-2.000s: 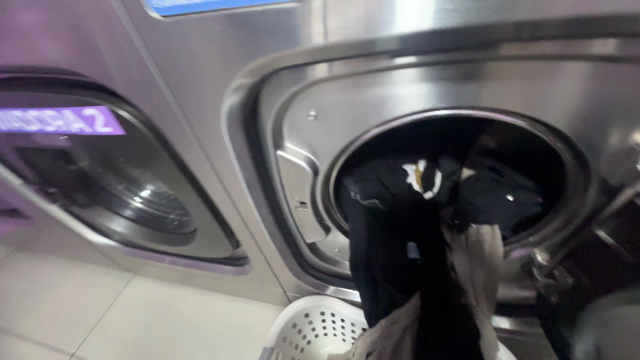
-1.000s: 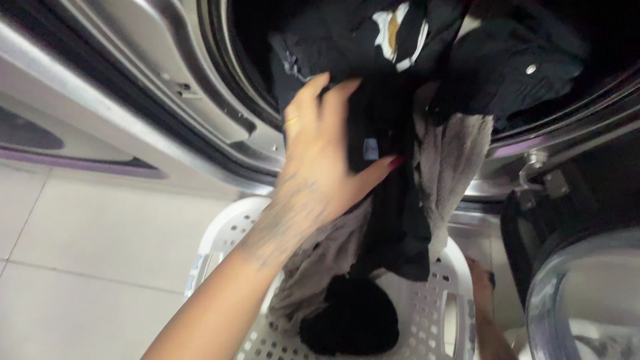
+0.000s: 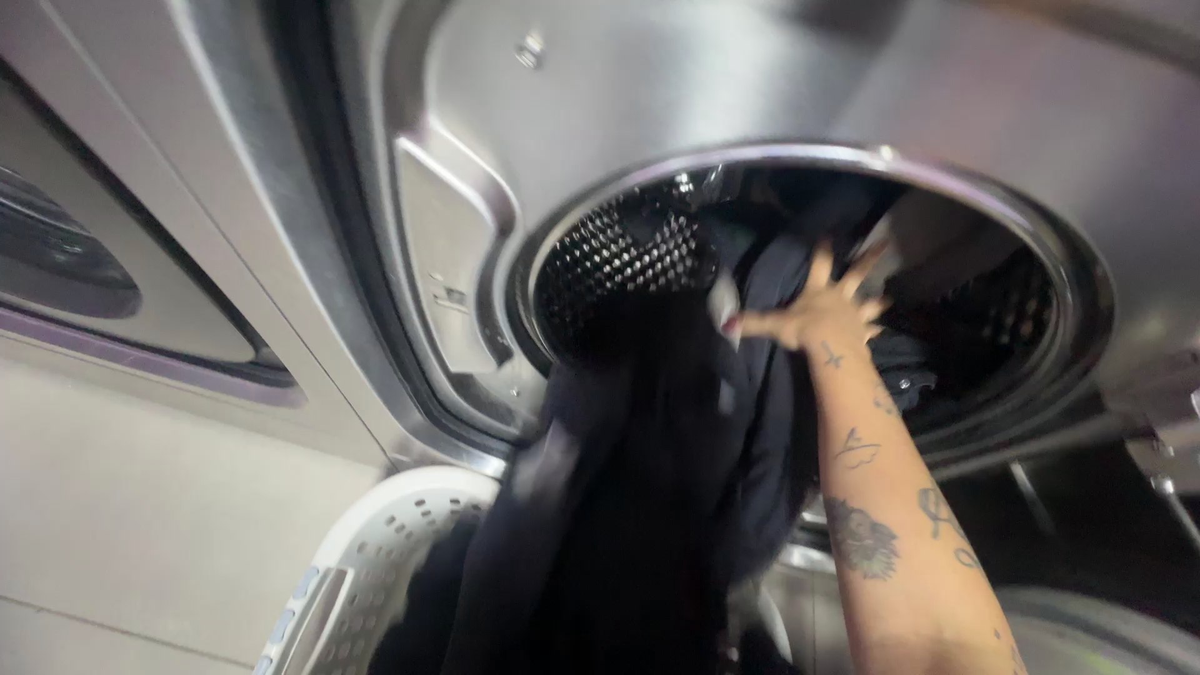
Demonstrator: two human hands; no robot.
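My right hand (image 3: 830, 305) reaches into the drum opening of a stainless-steel front-loading laundry machine (image 3: 712, 84), its fingers spread over dark garments, nothing visibly gripped. Its thumb lies beside a small white patch on the dark cloth. A bundle of black and navy clothes (image 3: 647, 450) hangs from the drum over the rim and down across a white perforated plastic laundry basket (image 3: 375, 534). More dark cloth (image 3: 900, 366) lies inside, right of my wrist. I cannot see my left hand; the bundle may hide it. The hand and cloth are blurred by motion.
The machine's open door (image 3: 1078, 619) stands at the lower right, dark-framed with clear glass. A second front-loading machine (image 3: 56, 253) adjoins on the left. Pale floor tiles (image 3: 159, 525) show at the lower left. The round metal drum rim (image 3: 797, 150) surrounds the opening.
One second ago my left hand was over the clothes at the opening; now it is out of sight and my right hand is in the drum. The dark bundle hangs farther left, uncovering perforated drum wall.
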